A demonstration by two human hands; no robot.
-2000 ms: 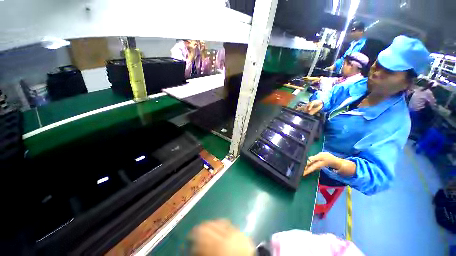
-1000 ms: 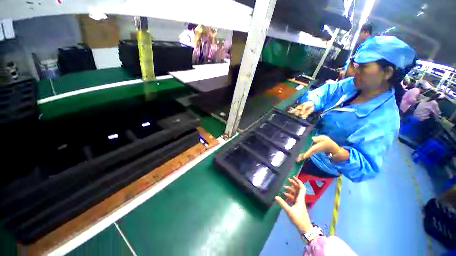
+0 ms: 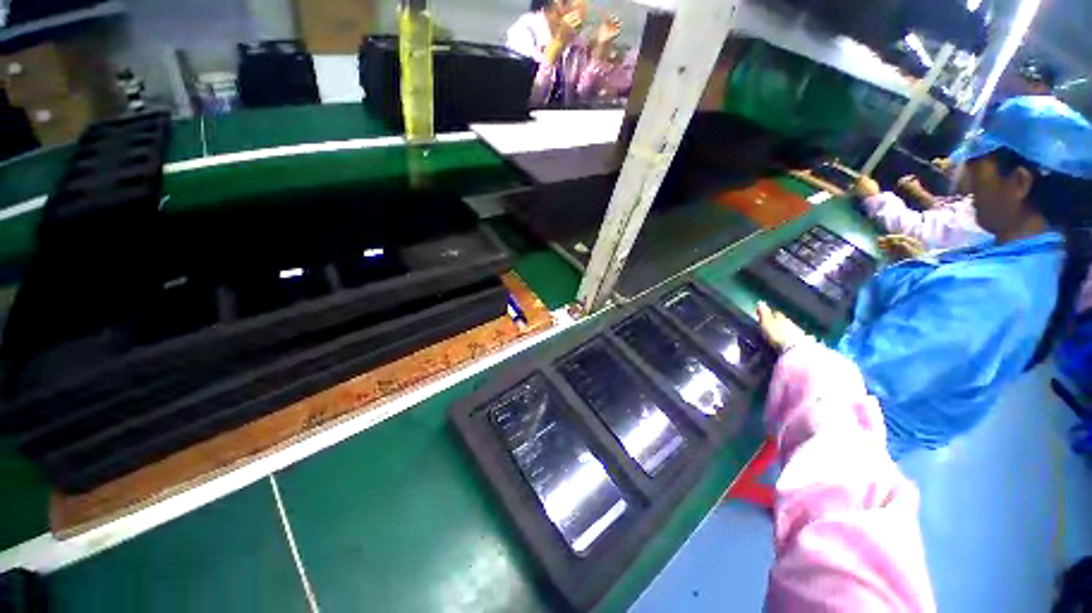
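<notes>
A black foam tray (image 3: 545,479) lies on the green bench right in front of me, with several smartphones in a row of slots. The nearest smartphone (image 3: 553,461) lies face up, dark, with small text near its top and a bright reflection. My right hand (image 3: 781,326) is at the tray's far right end, its fingers at the edge beside the last slot; my pink sleeve reaches up from the lower right. The fingers are small and partly hidden, so their grip is unclear. My left hand is not in view.
Stacked foam trays (image 3: 275,323) stand at the left over an orange-brown board (image 3: 299,413) with a small blue item at its end. A white post (image 3: 656,156) rises behind the bench edge. A person in blue (image 3: 958,335) sits at the right by another tray (image 3: 814,269).
The phone tray has come nearer along the bench. My right hand has moved from beside its near end to its far end. The neighbour has turned away to another tray.
</notes>
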